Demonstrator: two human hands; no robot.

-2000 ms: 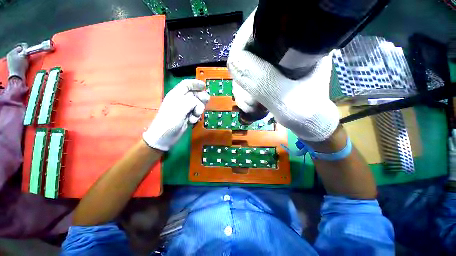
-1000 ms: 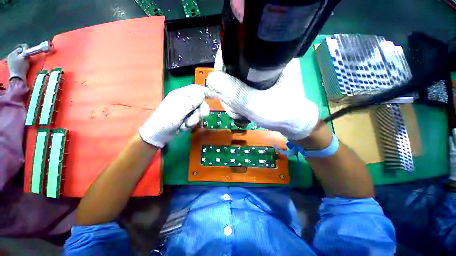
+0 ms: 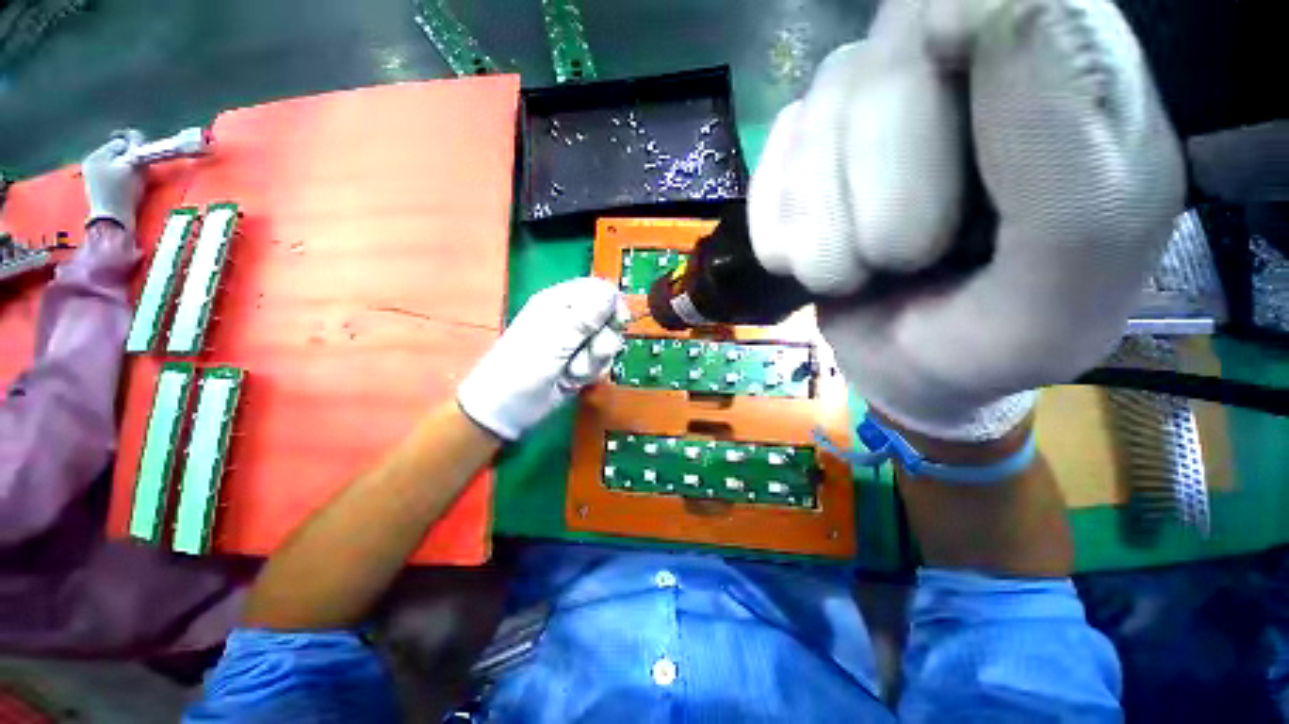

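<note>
The orange-brown fixture lies in front of me with green circuit boards in its three slots. My right hand, in a white glove, is large and close to the camera, closed around the black electric screwdriver. The screwdriver is tilted, its front end pointing left above the upper part of the fixture. My left hand, also gloved, is at the fixture's left edge with its fingertips pinched near the screwdriver's tip. Whether a screw is between them is too small to tell.
A black screw tray is beyond the fixture. A red mat with pale green bars is at left, with a coworker's gloved hand. Metal strips lie on cardboard at right. Loose boards are at the far edge.
The screwdriver has lifted off the middle board and tilted over, its tip now toward my left hand. My right hand has come up closer to the camera. The view has shifted slightly.
</note>
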